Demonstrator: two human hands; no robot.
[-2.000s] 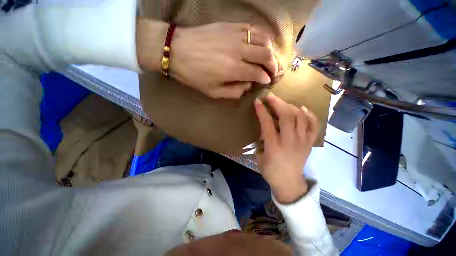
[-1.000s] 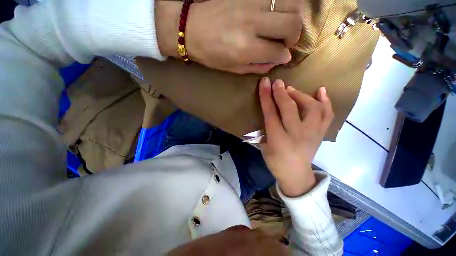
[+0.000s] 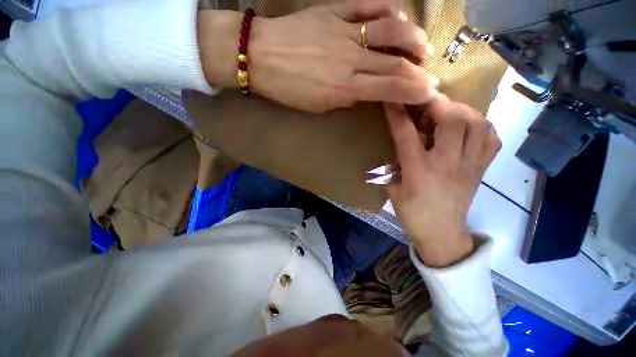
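Note:
The tan-brown garment panel (image 3: 300,150) lies on the machine bed and table, partly under both hands. My left hand (image 3: 324,59), with a ring and a dark red bead bracelet, lies across it with curled fingers gripping the cloth. My right hand (image 3: 443,167) meets the left fingertips at the cloth, its thumb and fingers bent together. Silver thread snips (image 3: 381,174) stick out of my right palm, blades pointing left. The exact pinch on the cloth is hidden by the fingers. The presser foot (image 3: 457,43) is above and right of my fingertips, over the cloth.
The white machine head (image 3: 537,14) fills the upper right, with a grey block attachment (image 3: 554,143) below it. A black smartphone (image 3: 566,209) lies on the white table (image 3: 498,226) at right. Brown garments (image 3: 143,167) and blue plastic (image 3: 209,206) are below the table edge.
My right hand has moved right and up to meet the left fingertips, and the snips show more clearly. Since the earliest frame, the presser foot and smartphone appear farther right in the view.

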